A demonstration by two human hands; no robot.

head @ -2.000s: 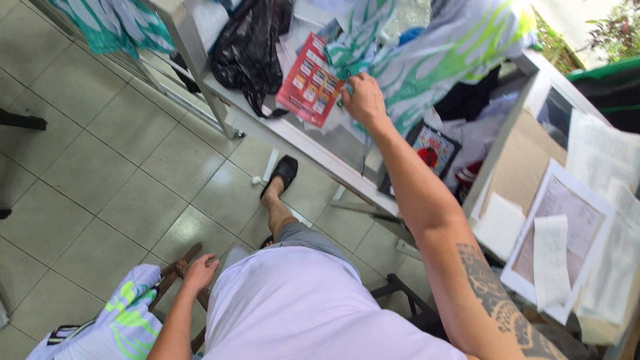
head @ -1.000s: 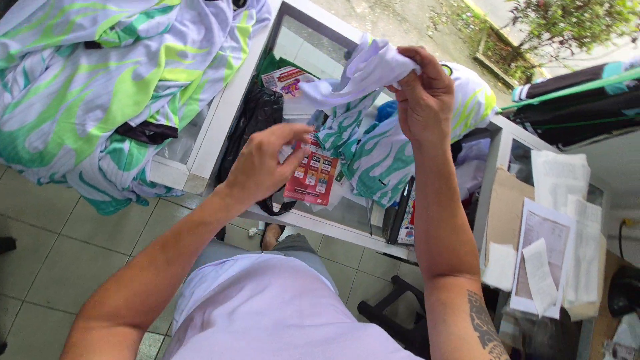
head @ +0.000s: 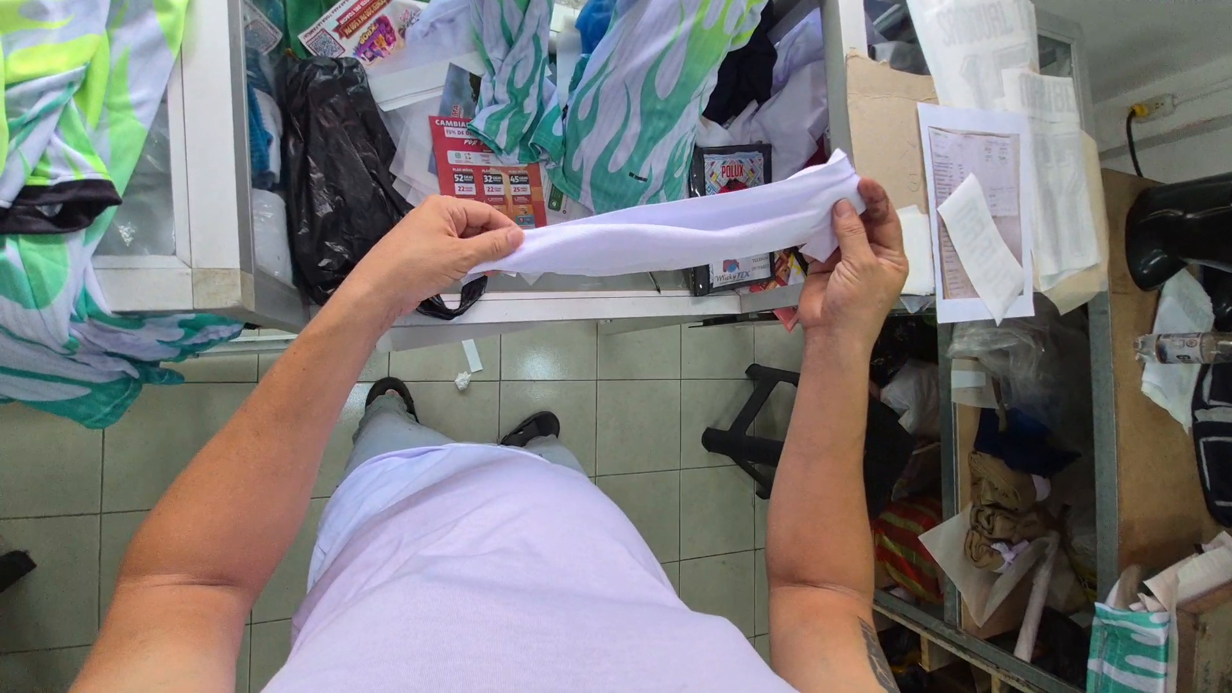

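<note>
A narrow strip of white fabric (head: pixel 664 231) is stretched between my two hands, above the front edge of a glass display case. My left hand (head: pixel 443 241) pinches its left end between thumb and fingers. Its right end, bunched and folded, is gripped by my right hand (head: pixel 857 255). Behind the strip lie a white garment with green flame patterns (head: pixel 635 106), a red printed leaflet (head: pixel 481 168) and a black plastic bag (head: pixel 337 164). A black-edged printed packet (head: pixel 731 173) is partly covered by the strip.
More patterned garments (head: pixel 77 164) hang over the case's left part. Papers (head: pixel 977 202) and cardboard lie on the right-hand cabinet, whose shelves hold cloth and bags. A black stool (head: pixel 751 433) stands on the tiled floor (head: pixel 635 423). A clear bottle (head: pixel 1189 347) is at far right.
Two seconds ago my right hand was among the things in the case. One second ago it held up the bunched white fabric while my left hand was free; now both hold it stretched.
</note>
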